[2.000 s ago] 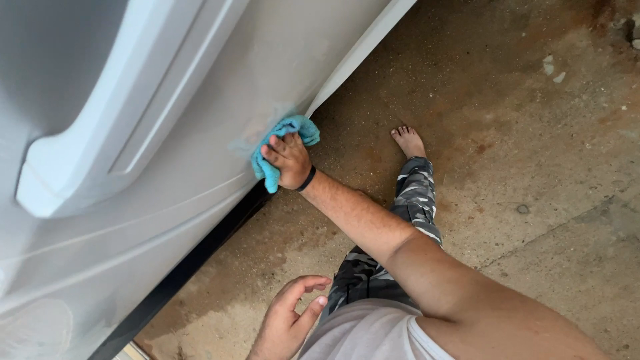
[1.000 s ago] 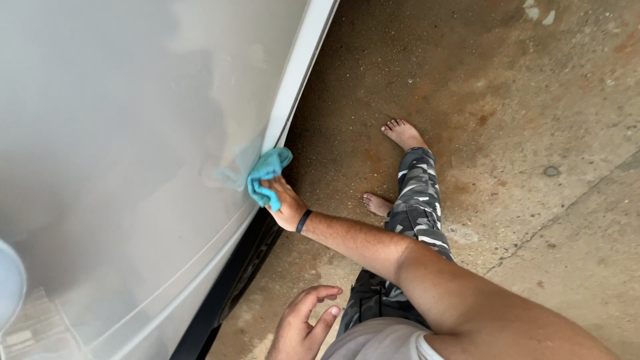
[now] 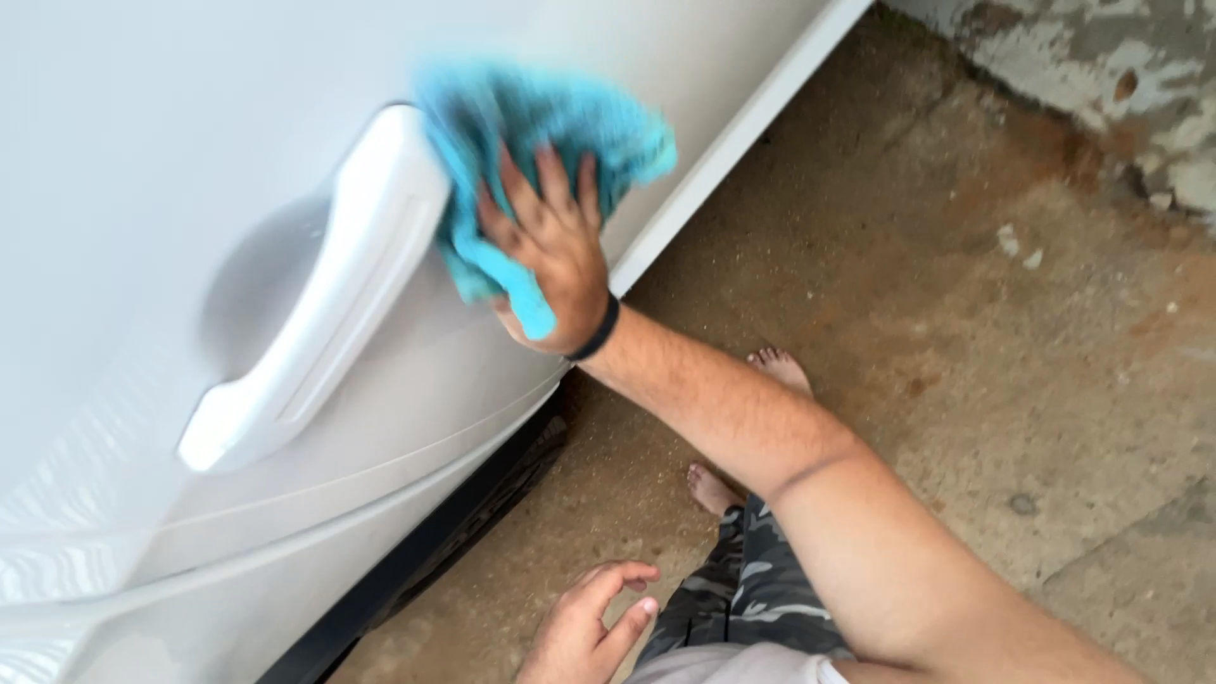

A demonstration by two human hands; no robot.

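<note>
My right hand (image 3: 556,247), with a dark band on its wrist, has a blue cloth (image 3: 560,104) under its spread fingers against the white car door (image 3: 114,237). One strip of the cloth hangs between thumb and palm. Motion blurs the cloth. It lies right beside the upper end of the white door handle (image 3: 366,275) and partly touches or overlaps it; which one I cannot tell. At the bottom, my left hand (image 3: 594,622) hangs in the air by my waist, fingers curved and apart, holding nothing.
The door's pale edge (image 3: 741,142) runs diagonally beside the floor. A black lower trim (image 3: 418,532) and part of a tyre (image 3: 532,456) show below the body. My bare feet (image 3: 781,369) stand on the stained concrete floor (image 3: 950,380). A peeling wall (image 3: 1064,57) is at the upper right.
My right hand has moved the cloth from low on the body, near the panel's edge, up beside the door handle. The cloth is now more spread out. The view has shifted strongly.
</note>
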